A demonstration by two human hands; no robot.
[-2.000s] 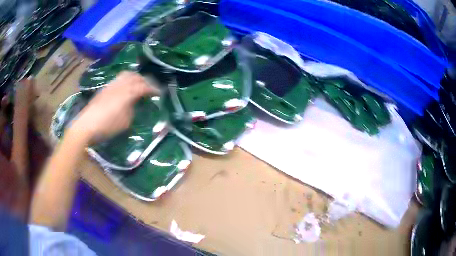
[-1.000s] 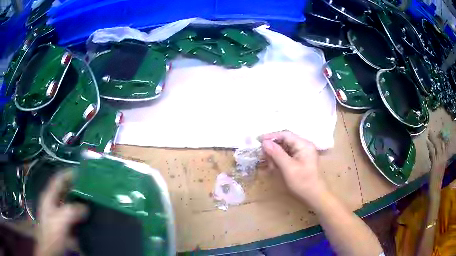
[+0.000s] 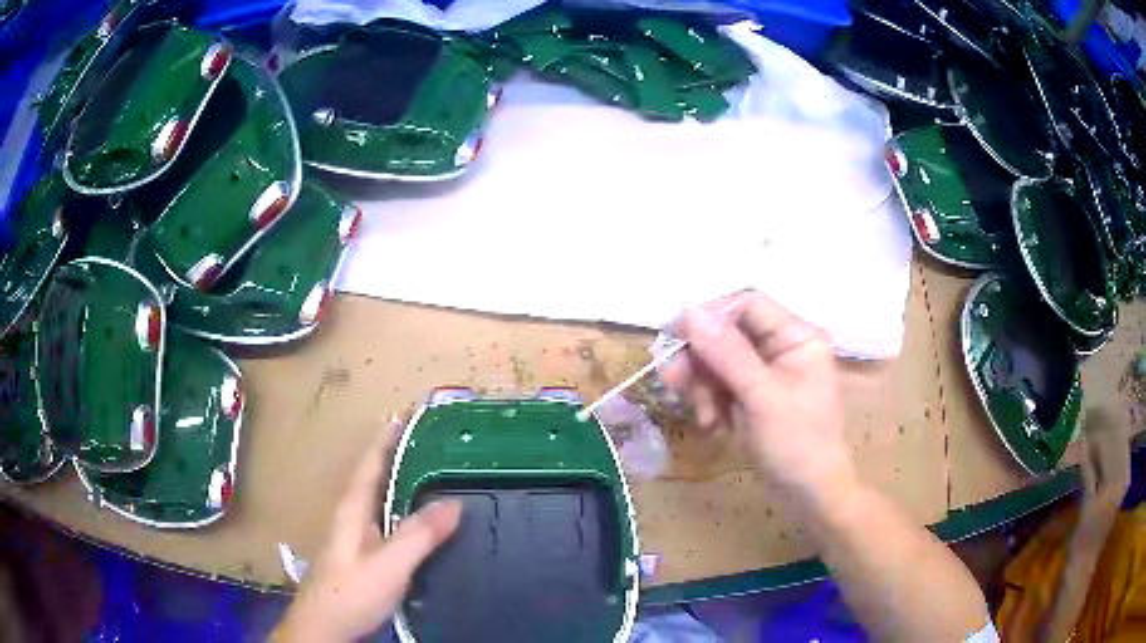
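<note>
A glossy green car body shell [image 3: 509, 440] with a silver edge and dark hollow middle lies at the near centre, lamp end away from me. My left hand [image 3: 365, 553] grips its left side, thumb over the dark recess. My right hand [image 3: 767, 389] pinches a thin pale stick [image 3: 635, 381]. The stick's tip is at the shell's far right corner, beside a lamp. A whitish crumpled blob [image 3: 638, 440] lies on the board just right of the shell, partly hidden by the shell and stick.
Green shells are piled at left [image 3: 101, 364] and right [image 3: 1024, 364]. A white sheet [image 3: 628, 214] lies behind the work with loose green panels [image 3: 628, 63] along its far edge. A white scrap [image 3: 292, 561] is at the near edge. Another person's arm [image 3: 1096, 502] shows at right.
The shell has moved from the near left to the centre and now lies with its lamps facing away. My right hand has moved from the blobs, and its stick now reaches the shell's corner.
</note>
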